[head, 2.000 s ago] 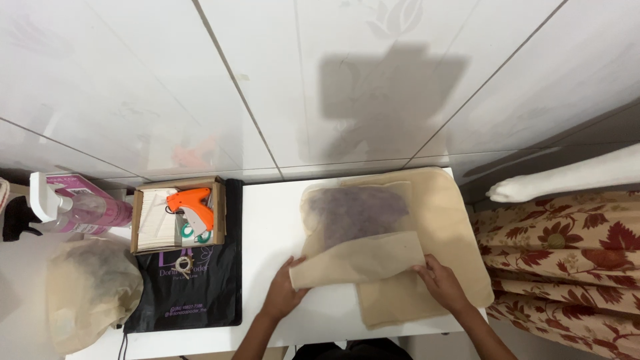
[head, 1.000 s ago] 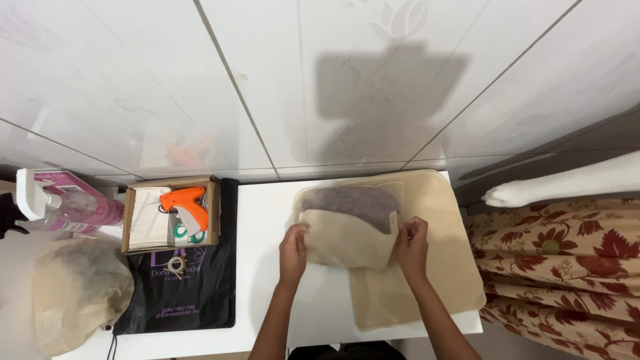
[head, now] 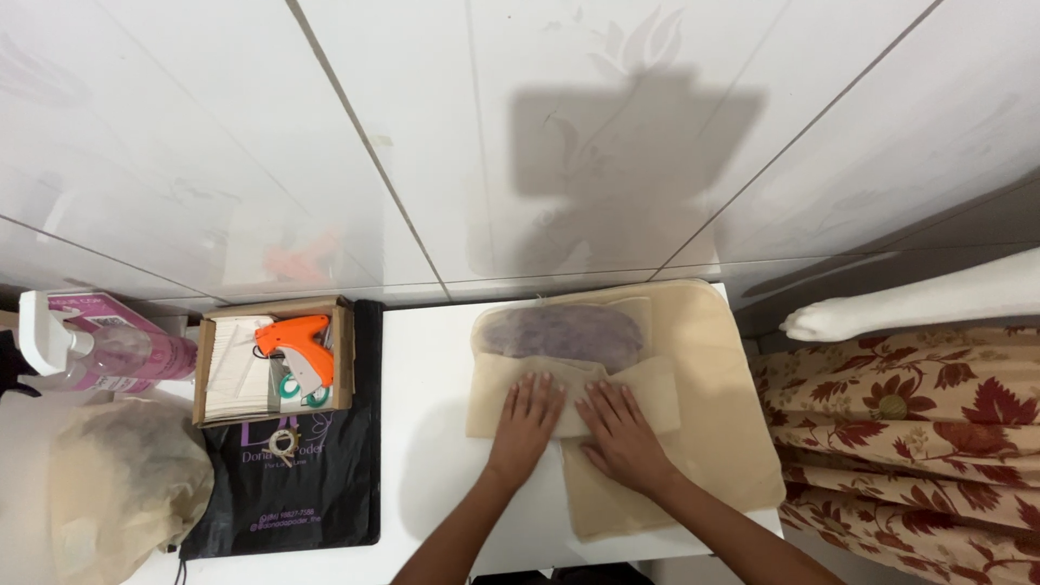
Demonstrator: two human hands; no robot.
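Observation:
A beige sheer fabric bag (head: 655, 390) lies at the table's right side, its lower part folded up over purple-grey contents (head: 561, 333) that show through the upper part. My left hand (head: 530, 414) rests flat on the left of the fold, fingers extended. Beside it, my right hand (head: 617, 422) presses on the right of the same fold, fingers spread. Under the bag lie more layers of beige fabric (head: 723, 422), spreading to the right and toward the front edge. Neither hand grips anything.
Left on the white table (head: 431, 366), a black printed bag (head: 325, 487) lies under a cardboard box (head: 348, 366) with an orange tagging gun (head: 299, 341). A spray bottle (head: 122, 349) and a filled beige bag (head: 130, 471) stand farther left. A floral curtain (head: 910, 439) hangs at right.
The folded fabric has been laid flatter over the purple-grey contents. Both hands have let go of its side edges and come closer together on top of it.

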